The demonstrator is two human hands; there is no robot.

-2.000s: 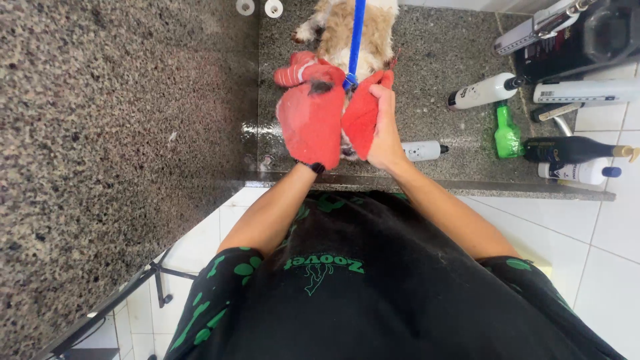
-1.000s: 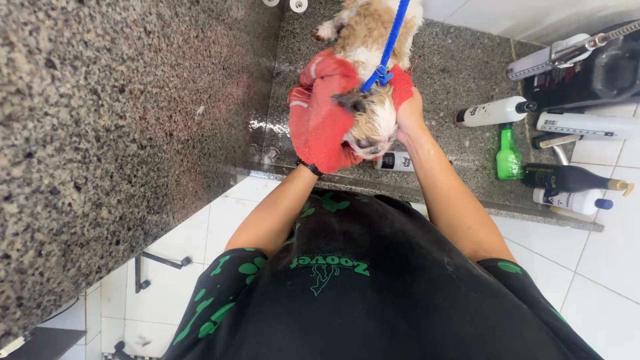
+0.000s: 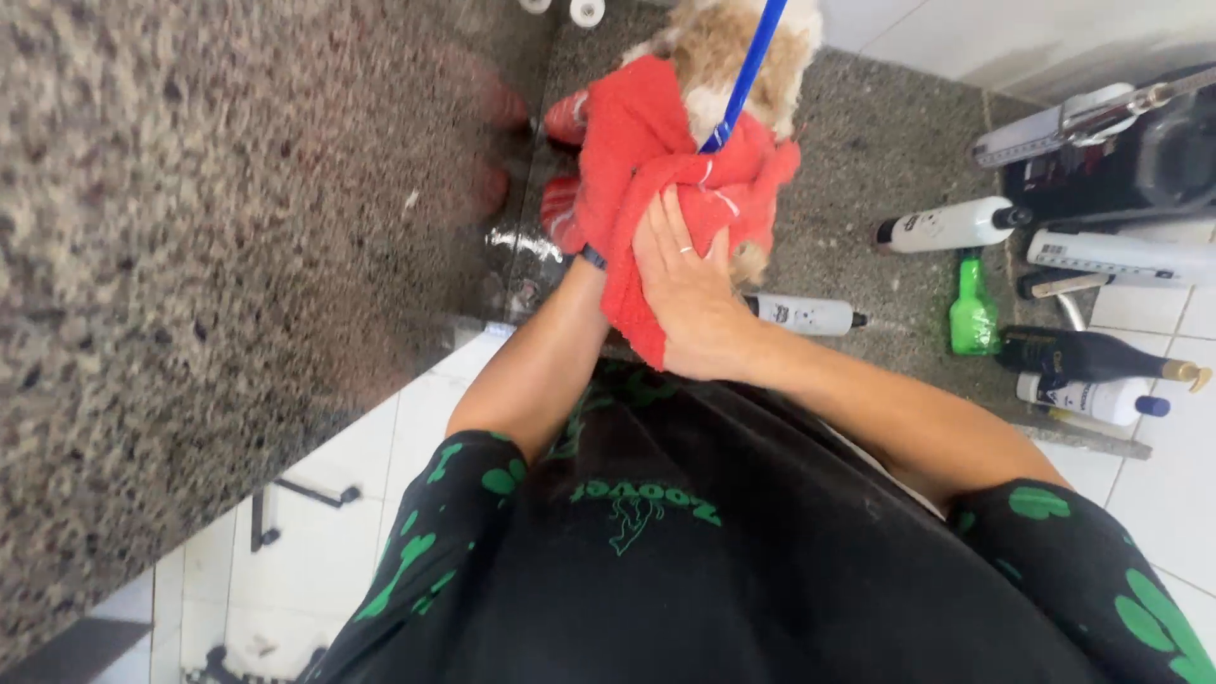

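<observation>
A dog (image 3: 784, 43) with tan and white fur stands on the granite surface at the top, a blue leash (image 3: 750, 71) running up from its neck. A red towel (image 3: 632, 123) is wrapped over its head, and a bit of fur shows below the towel's right edge. My right hand (image 3: 689, 294), a ring on one finger, presses the towel against the head with its fingers laid over the cloth. The towel covers my left hand; only the wrist with its dark wristband (image 3: 594, 256) shows, at the towel's left side.
A white bottle (image 3: 807, 314) lies by the front edge. Further right are another white bottle (image 3: 940, 226), a green bottle (image 3: 974, 309), a black pump bottle (image 3: 1083, 354) and a shower hose (image 3: 1130, 109). A granite wall (image 3: 285, 237) rises at left.
The dog's face showed between my hands one second ago; the red towel now covers it. My right hand has moved from the side of the head onto the towel.
</observation>
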